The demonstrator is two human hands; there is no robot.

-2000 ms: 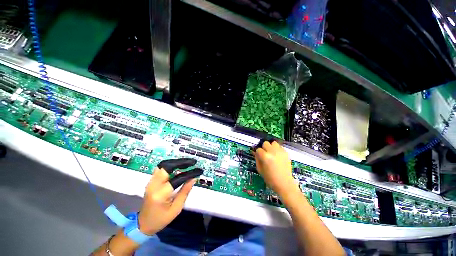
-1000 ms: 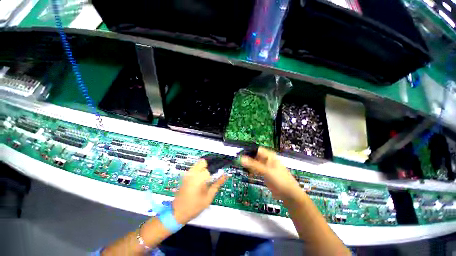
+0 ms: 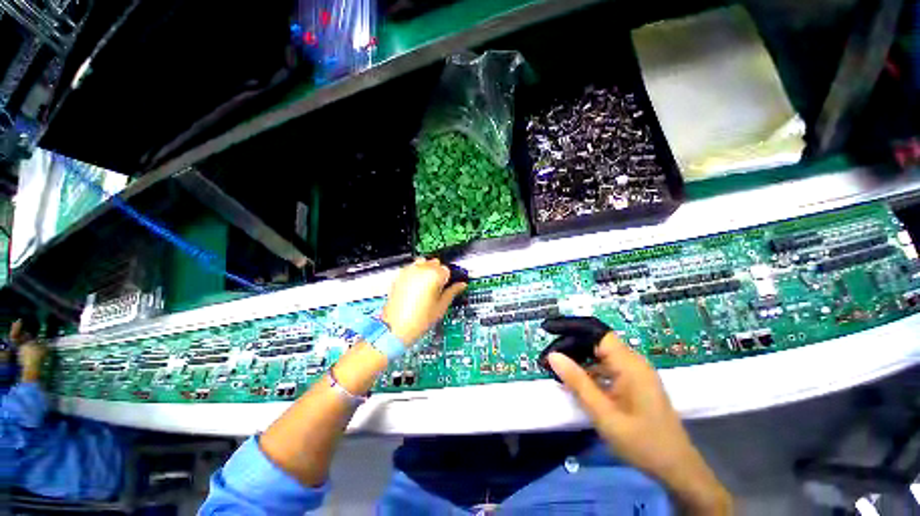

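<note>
Green circuit boards lie edge to edge in the white rail, with long dark slotted connectors on them. My left hand, with a light blue wrist strap, is at the boards' upper edge just below the green pieces. Its fingertips, partly in black finger cots, are bent down; whether they hold a part is hidden. My right hand is over the lower part of the boards, right of my left hand, with black-covered fingers curled towards the thumb. I cannot tell if a small part is between them.
Behind the rail stand a bin of dark pieces, green pieces in an open clear bag, a bin of metallic pieces and a pale pad. A metal shelf edge crosses above. Another person's blue sleeve is at far left.
The view has turned and the hands have separated. My left hand is now at the boards' upper edge; my right hand has moved away to the lower right. Another person has come into view at left.
</note>
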